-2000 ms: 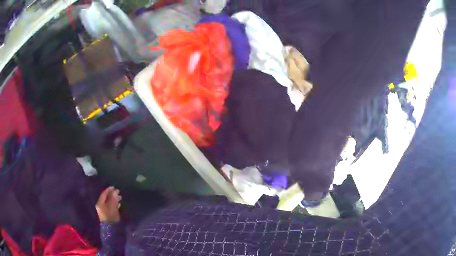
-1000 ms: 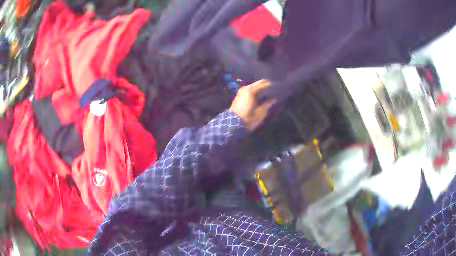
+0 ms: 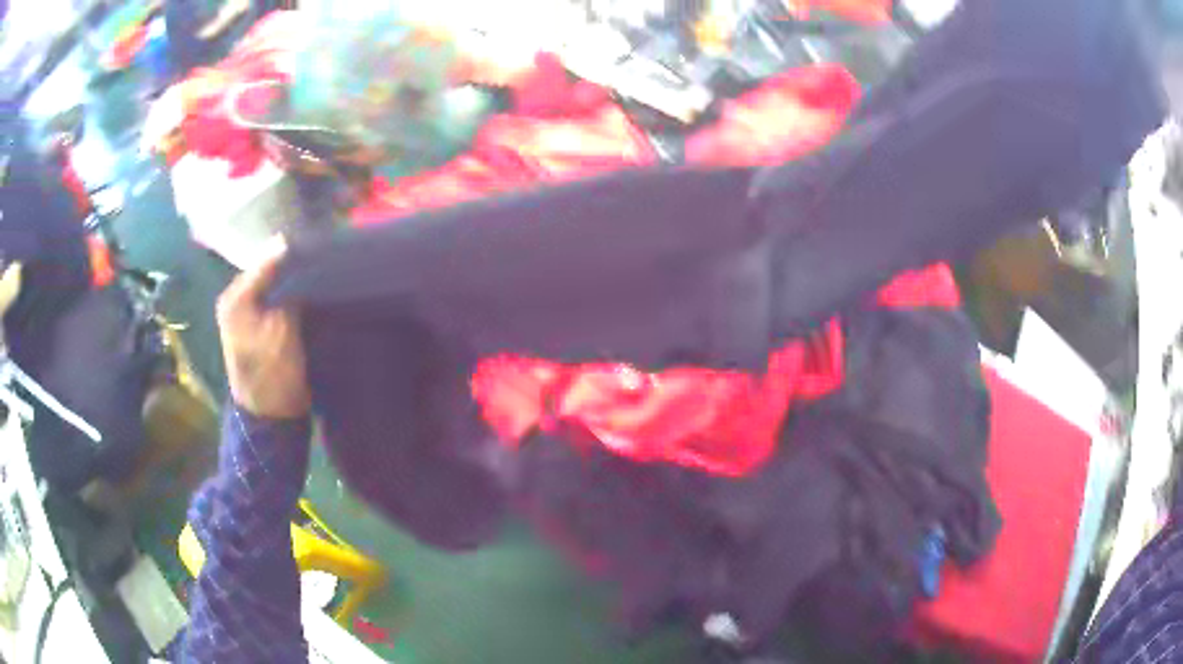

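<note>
A long dark garment [image 3: 623, 266] is stretched across the view, from the left up to the upper right, above a pile. My left hand [image 3: 260, 344] grips its left end, and a part of it hangs down beside the hand. My right hand is not visible; only a checked sleeve shows at the lower right edge. Red garments [image 3: 688, 413] and a dark garment pile [image 3: 856, 480] lie below and behind the stretched garment. The picture is blurred.
A flat red board or cloth [image 3: 1038, 499] lies at the right under the dark pile. A yellow stool-like object [image 3: 340, 560] stands on the green floor [image 3: 480, 603] at the lower left. A person in dark clothes [image 3: 78, 350] is at the left edge.
The view has swung to the left. The dark garment now spans the picture over the red and dark heap, and my left hand has moved to the far left with its end.
</note>
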